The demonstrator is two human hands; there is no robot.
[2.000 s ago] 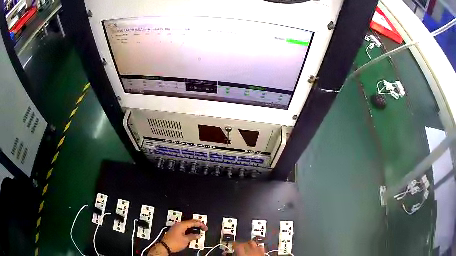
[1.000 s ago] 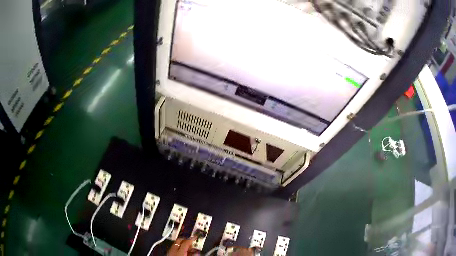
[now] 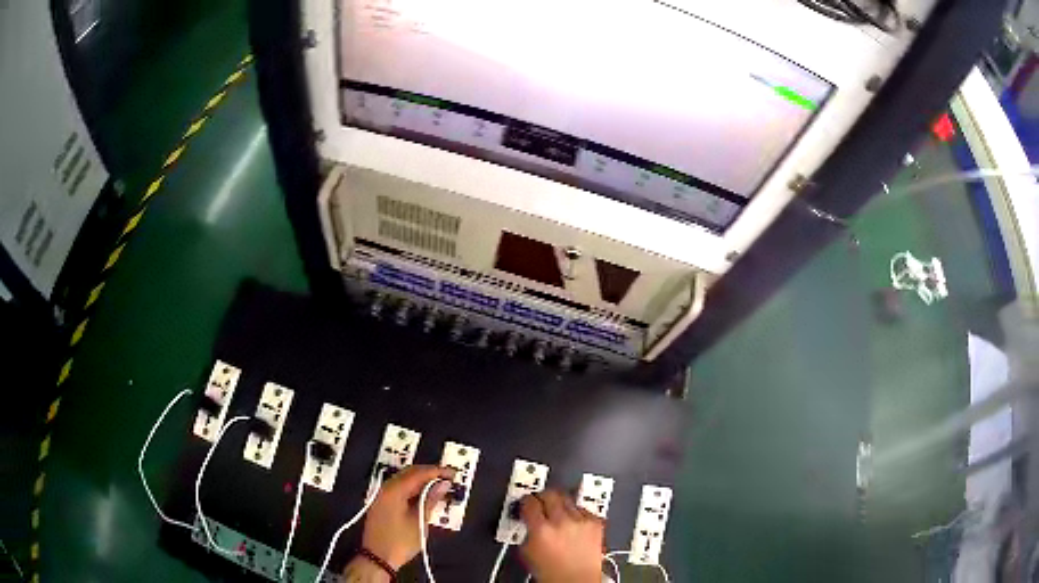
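Note:
Eight white test sockets [image 3: 649, 526] stand in a row on the black shelf [image 3: 376, 382]. Black adapters [image 3: 322, 451] with white cords sit on the left sockets. My left hand [image 3: 397, 522], with a dark bracelet, has its fingertips on a black adapter [image 3: 455, 492] on the fifth socket; a white cord loops beside the fingers. My right hand [image 3: 561, 540] has its fingers on a black adapter [image 3: 517, 509] at the sixth socket and partly covers it. The seventh socket [image 3: 595, 494] is partly hidden behind this hand. The eighth socket shows no adapter.
The rack's monitor [image 3: 570, 91] and beige computer [image 3: 513, 256] with its connector row stand behind the shelf. A green strip [image 3: 256, 551] with cords lies at the front left. White cords [image 3: 918, 277] lie at the right, near the curved white bench edge [image 3: 997, 154].
The camera view has shifted and tilted. A white cord now loops up beside my left hand at the fifth socket. My right hand has its fingers at the sixth socket and shows more fully.

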